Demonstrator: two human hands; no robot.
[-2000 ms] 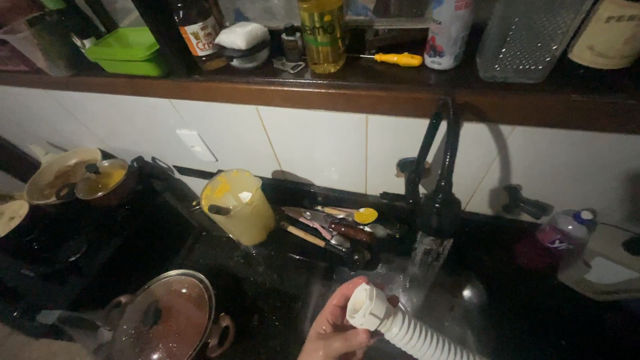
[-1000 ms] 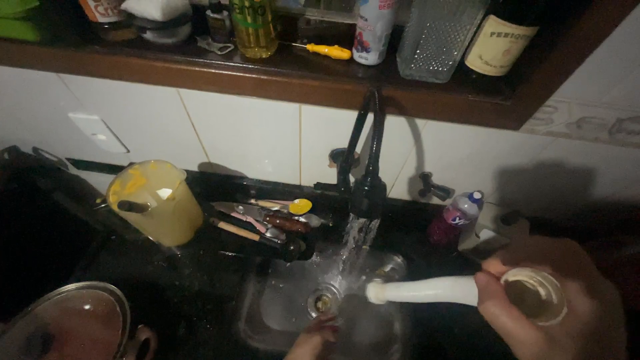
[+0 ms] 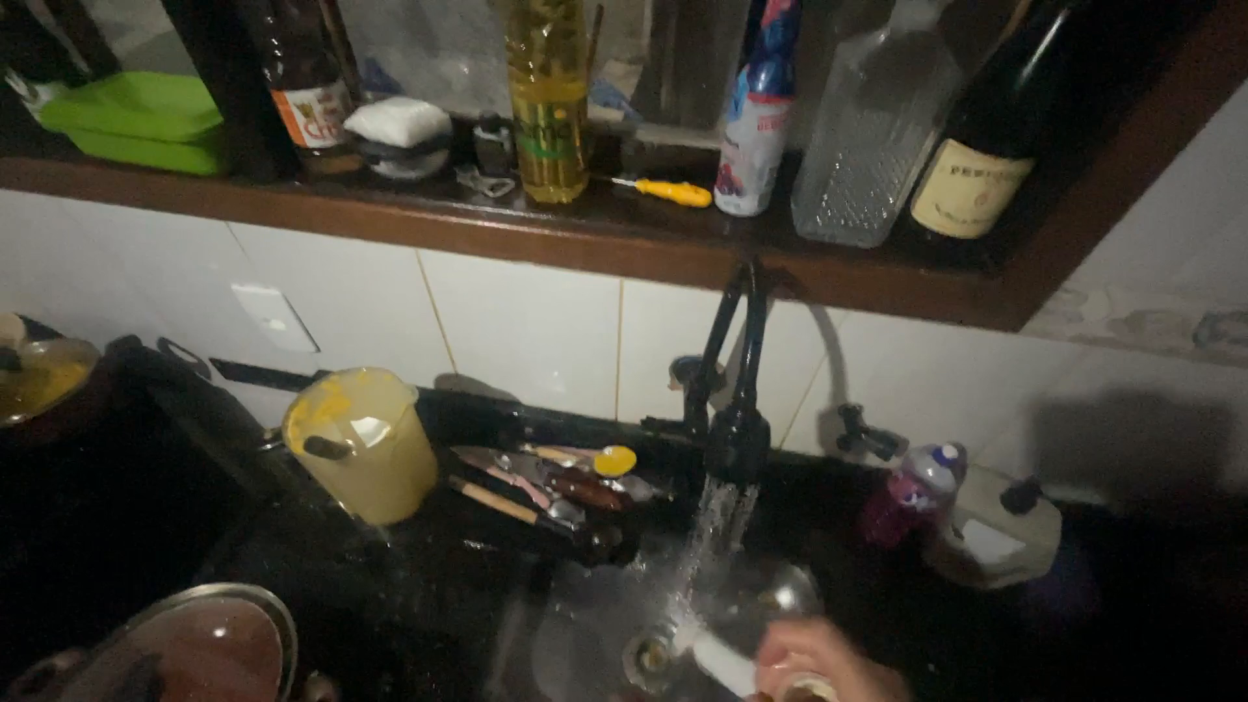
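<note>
My right hand [image 3: 829, 663], low in the view and blurred, is closed around a white plastic pipe piece [image 3: 721, 663]. The piece's narrow end lies under the water that runs from the black faucet [image 3: 738, 439], just right of the drain [image 3: 647, 659] of the metal sink [image 3: 575, 643]. A round opening of the piece shows at the bottom edge, by my fingers. My left hand is out of view. The white corrugated hose seen earlier does not show now.
Left of the faucet lie a pile of knives and spoons [image 3: 546, 487] and a yellowish plastic pitcher [image 3: 366, 448]. A glass-lidded pot [image 3: 210, 648] stands lower left. Purple detergent [image 3: 912, 492] is at right. Above, a wooden shelf [image 3: 439, 222] holds bottles and a yellow-handled screwdriver [image 3: 673, 192].
My right hand has brought the white piece down and left, into the running water. The hand low in the sink a second ago has left the view.
</note>
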